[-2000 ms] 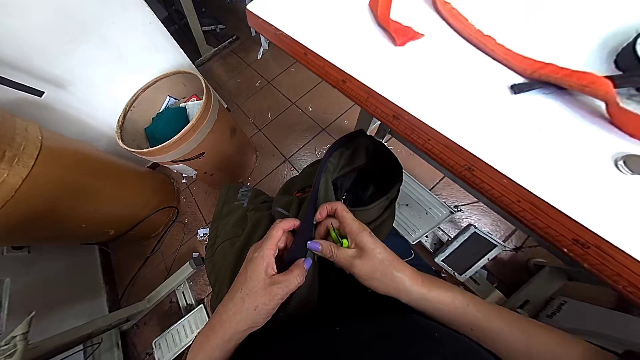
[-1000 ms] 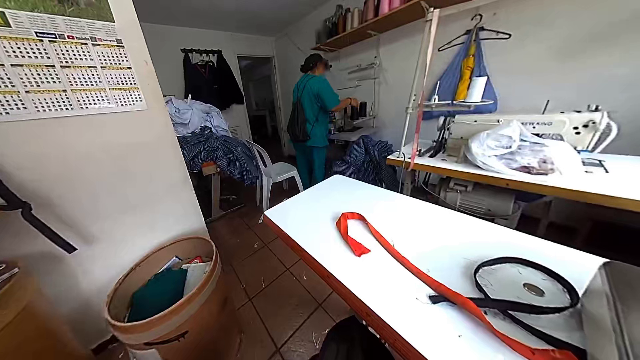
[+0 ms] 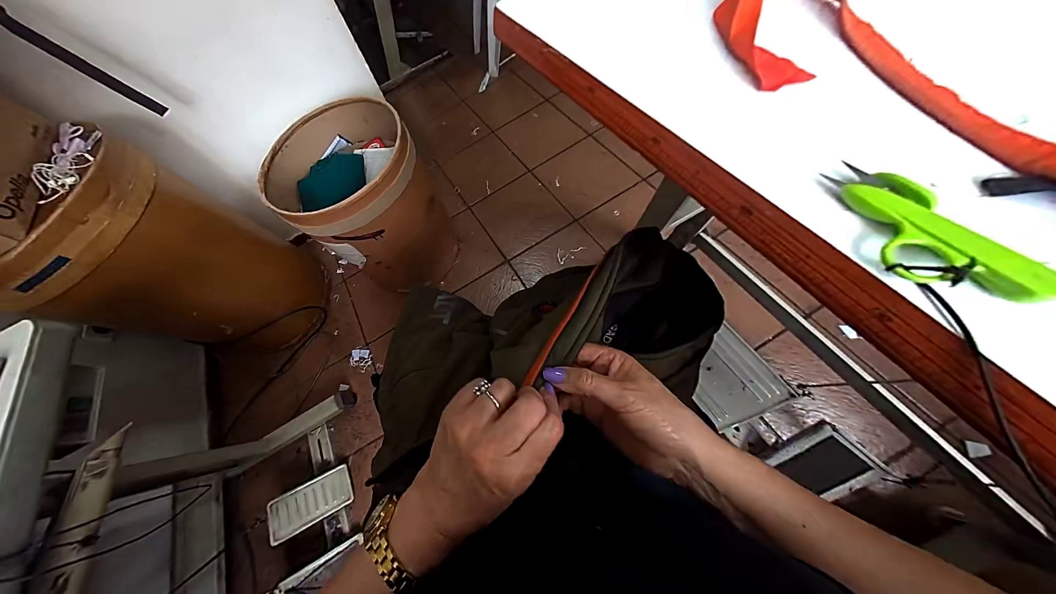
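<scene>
A dark olive garment [image 3: 445, 355] with an orange strip [image 3: 565, 322] along one edge lies over my lap. My left hand [image 3: 495, 445], with a ring and a gold watch, pinches that edge at the lower end of the strip. Against its fingertips, my right hand [image 3: 627, 404] grips the same edge from the other side, its thumb on top. The garment's dark opening spreads beyond my right fingers. Green thread snips [image 3: 940, 231] on a black cord lie on the white table, right of both hands.
The white table [image 3: 660, 82] has a red-brown wooden edge and carries orange fabric strips [image 3: 932, 91]. A brown drum [image 3: 429, 223] with scraps stands ahead on the tiled floor, a larger one [image 3: 223, 256] at left. Foot pedals [image 3: 309, 503] and metal frames are below.
The view has swung from the room back down to my lap. Two seconds ago, something green was at my right hand; green snips now lie on the table. The orange strip on the garment now shows plainly.
</scene>
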